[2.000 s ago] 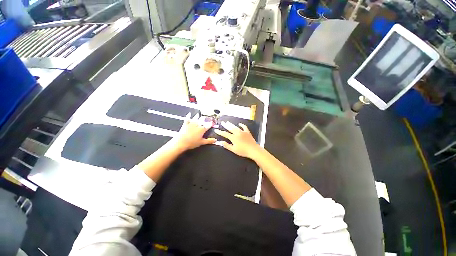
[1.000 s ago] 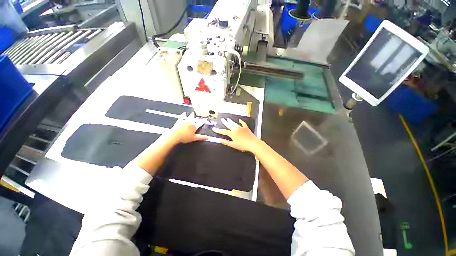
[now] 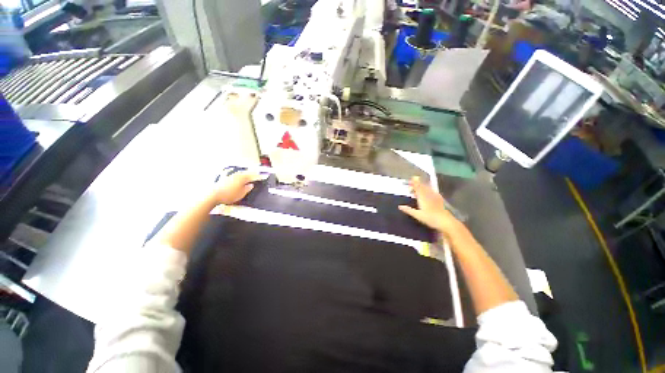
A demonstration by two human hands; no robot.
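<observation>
The black fabric panel [image 3: 328,284] covers the near table and hangs toward me. Above it a black strip piece [image 3: 335,202] with a thin white line lies under the sewing machine head [image 3: 288,124]. White bands of the feed plate [image 3: 321,227] show between the black pieces. My left hand [image 3: 235,189] lies flat at the strip's left part, left of the needle area. My right hand [image 3: 430,207] rests with spread fingers at the strip's right end. The needle area is small and blurred.
A metal block with black hoses [image 3: 354,135] stands right of the head. Behind are a green bed cover [image 3: 445,138] and dark thread cones [image 3: 424,29]. A white-framed screen [image 3: 539,109] is at the right. A roller conveyor [image 3: 69,76] and blue bin [image 3: 14,142] are at the left.
The feed plate and strip have shifted right, and the metal block now shows beside the head. My hands have moved apart, left hand leftward and right hand rightward. The cloth covers more at the front.
</observation>
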